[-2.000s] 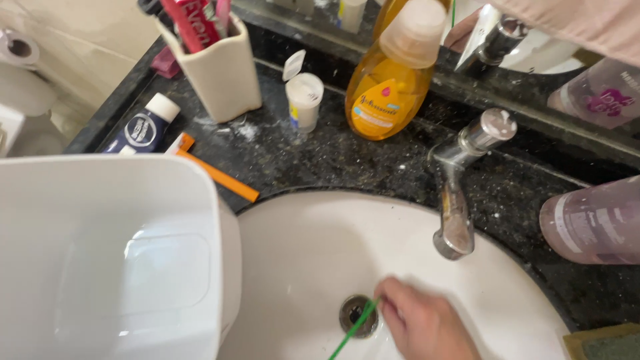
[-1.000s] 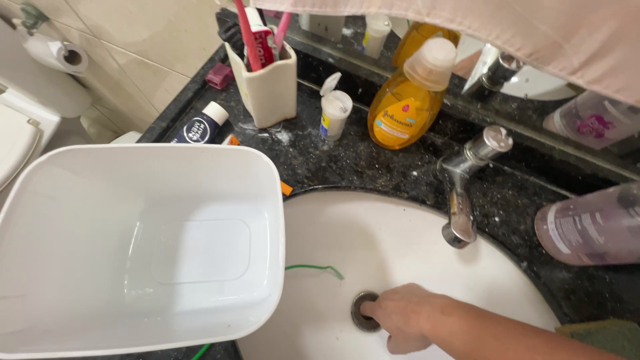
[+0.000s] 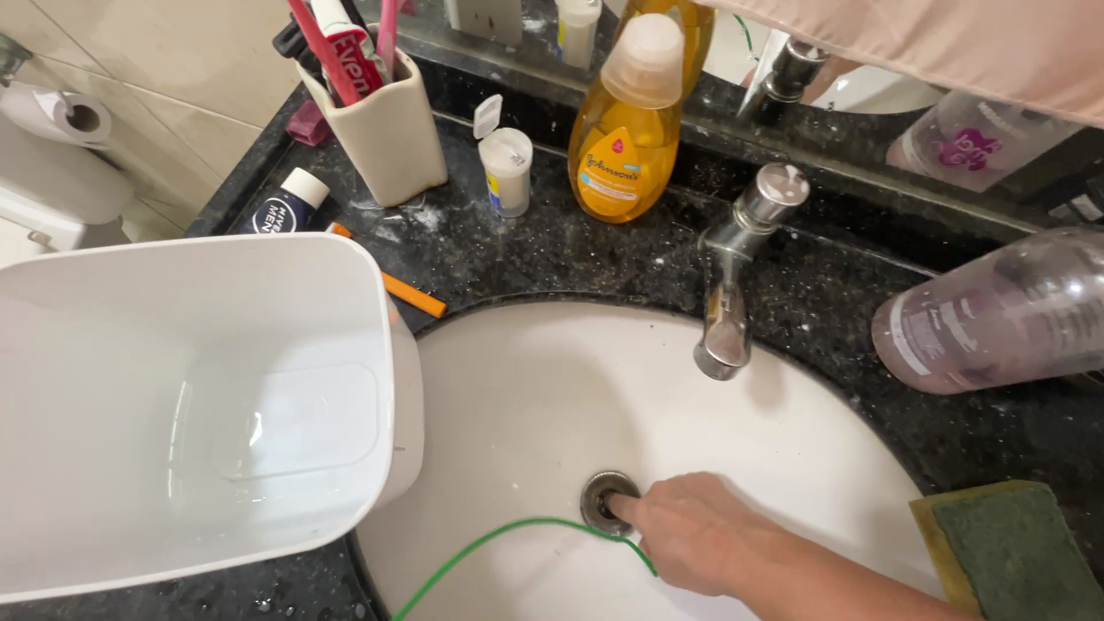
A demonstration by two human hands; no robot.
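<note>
My right hand (image 3: 703, 535) reaches into the white sink basin (image 3: 535, 371) from the lower right, a fingertip at the metal drain (image 3: 610, 503). A thin green wire or cord (image 3: 517, 524) arcs across the basin, and one end lies against or under the hand; whether the fingers grip it cannot be told. The chrome faucet (image 3: 729, 293) stands above and right of the hand. A white plastic tub (image 3: 401, 414), a little clear liquid seemingly at its bottom, overlaps the basin's left edge. My left hand is not in view.
On the black granite counter (image 3: 586, 272) stand a toothbrush holder (image 3: 392, 138), a small flip-top container (image 3: 506, 172), a Johnson's bottle (image 3: 625, 147) and a pinkish bottle (image 3: 992, 310). An orange-handled stick (image 3: 414, 293) and a Nivea tube (image 3: 285, 207) lie behind the tub. A sponge (image 3: 1000, 543) rests at lower right.
My right hand held the green cord near the drain two seconds ago; one second ago the cord lay apart from it. Now the cord's end meets the hand, whose finger remains at the drain.
</note>
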